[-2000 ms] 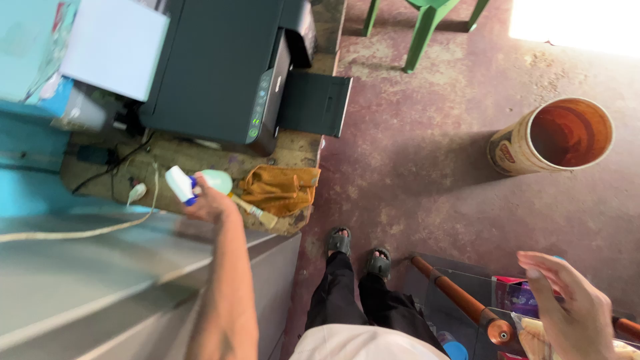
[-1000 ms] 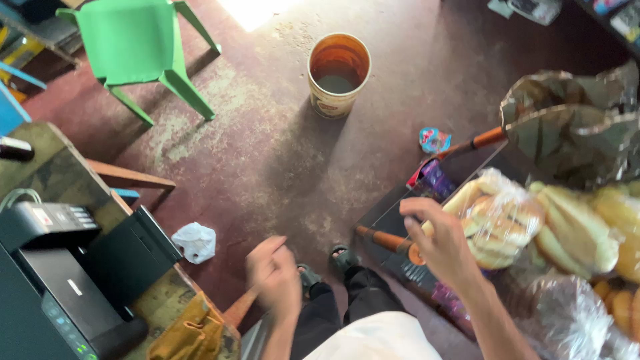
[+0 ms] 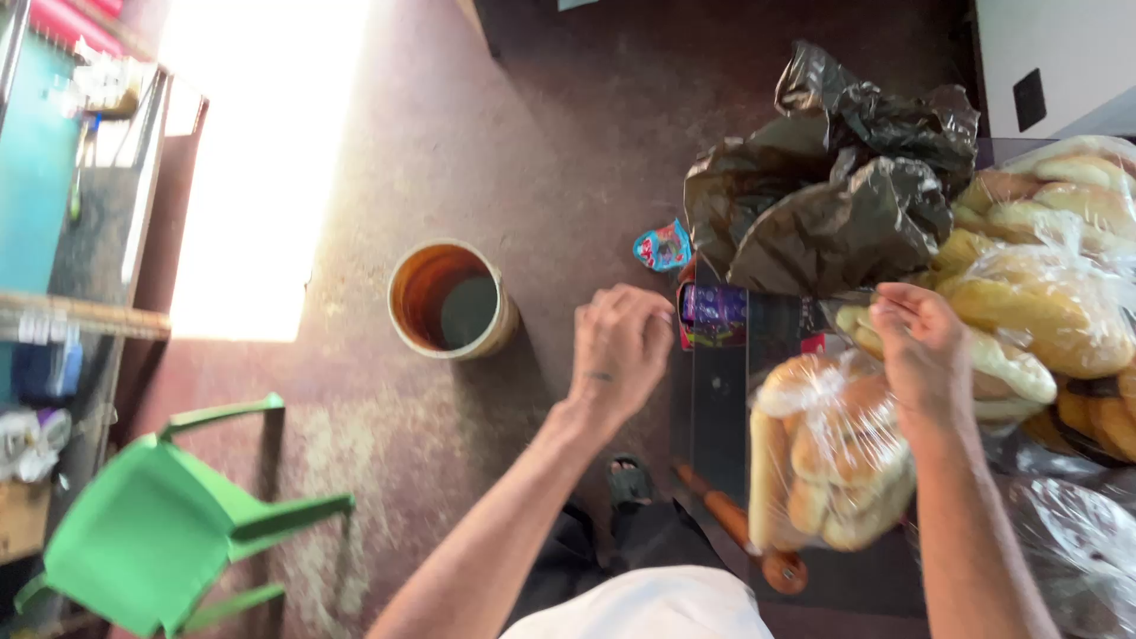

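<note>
My left hand [image 3: 621,351] hangs over the floor near the table's left edge, fingers curled; whether they close fully is not plain, and nothing shows in them. My right hand [image 3: 923,355] is above the glass-topped table, thumb and fingertips close together, beside a clear plastic bag of long bread rolls [image 3: 1003,364]. Whether it pinches any plastic cannot be told. Below and left of it lies another clear bag of bread rolls [image 3: 834,453]. A crumpled dark plastic bag [image 3: 825,204] spreads over the table's far part, just beyond my right hand. More bagged bread [image 3: 1047,302] lies to the right.
A round bucket [image 3: 453,302] stands on the floor left of my left hand. The green plastic chair [image 3: 142,532] is at the lower left, near cluttered shelving. Purple packets [image 3: 714,304] and a blue packet [image 3: 664,246] are by the table's left side. A turned wooden post [image 3: 728,510] juts near my legs.
The view has swung far from the printer table toward the bread. Two seconds ago my left hand held a white and blue object over the printer table; one second ago that object no longer showed in it.
</note>
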